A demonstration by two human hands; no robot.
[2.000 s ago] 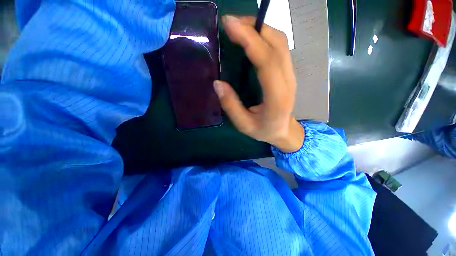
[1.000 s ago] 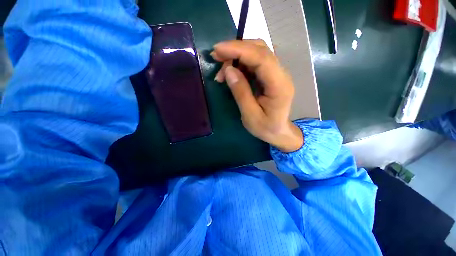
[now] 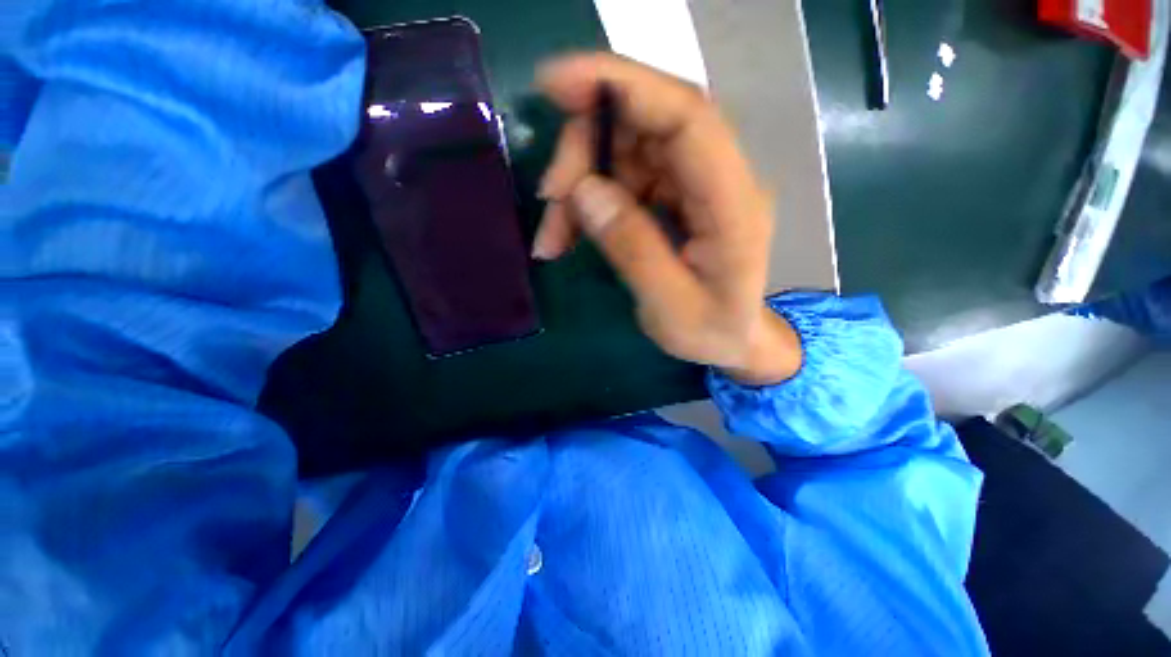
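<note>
My right hand (image 3: 687, 212) is raised right of the phone, fingers curled and slightly blurred. It holds a thin dark tool (image 3: 604, 128), probably the tweezers, between its fingers; the tool's ends are hard to make out. The smartphone (image 3: 450, 218), a glossy dark purple slab with light reflections, lies on the dark green mat, slightly tilted, between my left sleeve and my right hand. My left hand is not in view; only the blue striped left sleeve shows along the left side.
A grey-beige sheet (image 3: 777, 154) with a white part (image 3: 658, 36) lies beyond my right hand. Right of it are a thin dark stick (image 3: 880, 58), small white pads (image 3: 936, 86), a red bin (image 3: 1104, 22) and a long white bar (image 3: 1092, 205). A blue sleeve shows at the right edge.
The view has shifted. My right hand has come down from the sheet toward the phone's right side and curled more; the tool is now largely within the fingers.
</note>
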